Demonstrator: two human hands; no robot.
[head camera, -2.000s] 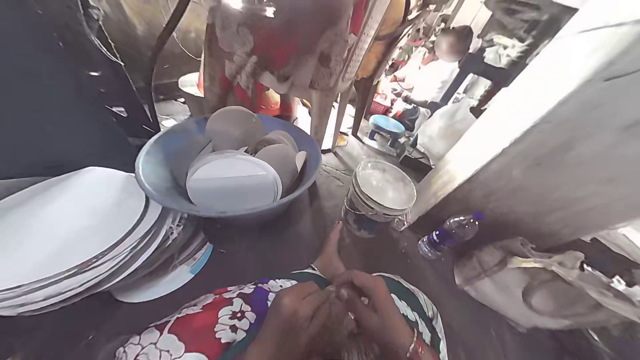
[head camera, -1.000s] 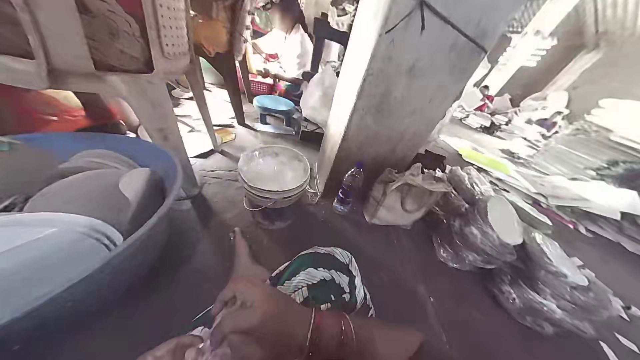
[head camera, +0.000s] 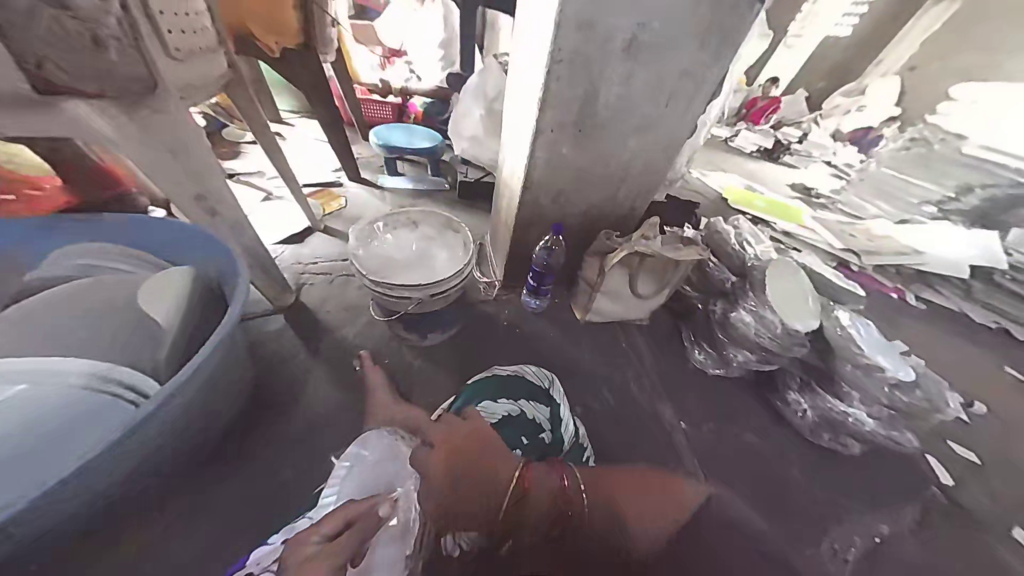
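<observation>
My right hand (head camera: 464, 464), with bangles at the wrist, grips the upper edge of a whitish translucent plastic bag or sheet (head camera: 380, 472) over my lap. Lower and to the left, my left hand (head camera: 340, 538) holds the same plastic, thumb and fingers pinched on it. Beyond my bare foot (head camera: 380, 392) stands a white bucket (head camera: 412, 256) with a wire handle and a pale top. At the left, a large blue tub (head camera: 232, 320) holds round grey-white discs (head camera: 88, 320).
A plastic water bottle (head camera: 544, 268) and a cloth bag (head camera: 636, 276) stand by a concrete pillar (head camera: 616, 144). Plastic-wrapped bundles (head camera: 744, 296) lie to the right, before stacked sheets (head camera: 896, 240). A plastic chair (head camera: 192, 160) and a blue stool (head camera: 406, 140) are ahead; people sit farther off.
The view has swung to the right since the oldest frame. Whitish plastic now shows plainly between my hands, and my right forearm reaches across from the right.
</observation>
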